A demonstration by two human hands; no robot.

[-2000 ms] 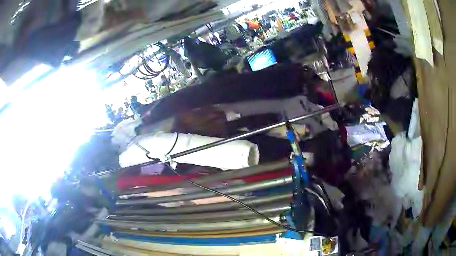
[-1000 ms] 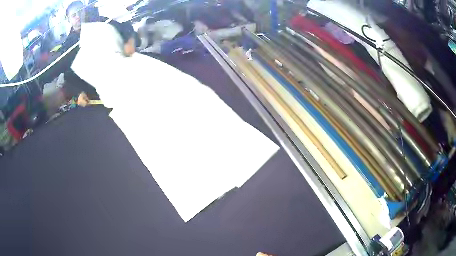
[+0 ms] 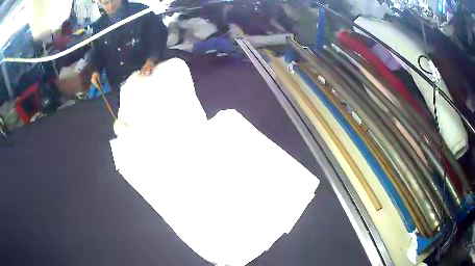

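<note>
A large bright white sheet (image 3: 208, 171) lies over the dark fabric (image 3: 62, 197) in front of me. Its far part is raised or folded, and the hand of the person opposite (image 3: 148, 67) is on its far edge. That person's other hand holds a thin yellow-brown stick (image 3: 107, 104) slanting down to the sheet's left edge. The sheet's near end reaches the bottom of the picture. Neither of my hands is in view.
A long pale metal rail (image 3: 312, 145) runs across the cloth on the right. Beyond it lie metal tubes (image 3: 385, 140) side by side and a pale roll (image 3: 450, 124). A white cord (image 3: 78, 48) crosses above at the upper left.
The view has swung back to the table. Since one second ago, the sheet's far part has dropped lower and its near end has spread closer. The fingertip at the bottom edge is gone.
</note>
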